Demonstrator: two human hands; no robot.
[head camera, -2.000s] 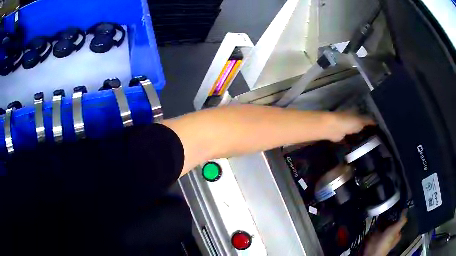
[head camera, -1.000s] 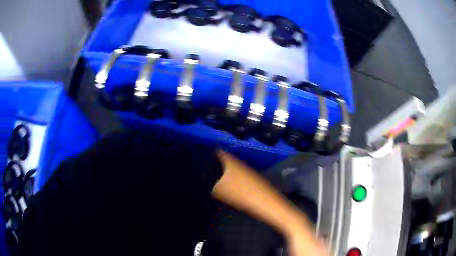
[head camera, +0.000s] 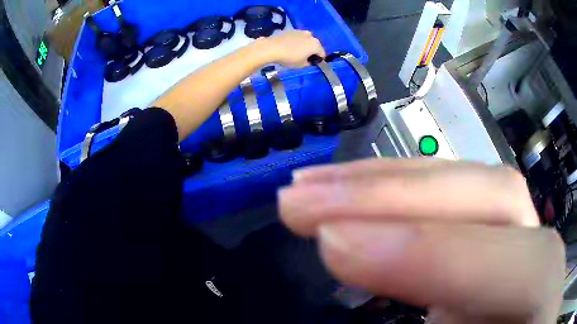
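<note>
Several black headphones with silvery bands hang over the near rim of the blue tote (head camera: 209, 180). My left hand (head camera: 294, 49) is over that rim, its fingertips at the upper cup of one hanging headset (head camera: 333, 88); the frame does not show whether they grip it. More black headphones (head camera: 212, 33) lie inside on the white liner (head camera: 136, 92), beyond my forearm. My right hand (head camera: 417, 221) is large, blurred and very near the camera at lower right, fingers stretched leftward, with nothing seen in it; its lower part is cut off.
The off-white test box (head camera: 468, 114) is at right, with a green button (head camera: 428, 145) on its front panel. Its dark inside holds a fixture (head camera: 538, 152), partly behind my right hand. A white upright bar (head camera: 427, 47) with an orange-pink strip stands behind. Another blue tote (head camera: 25, 253) is at lower left.
My left hand was in the test box, then low beside its front panel; it is now at the tote's rim. My right hand has come up close to the camera. The view has turned.
</note>
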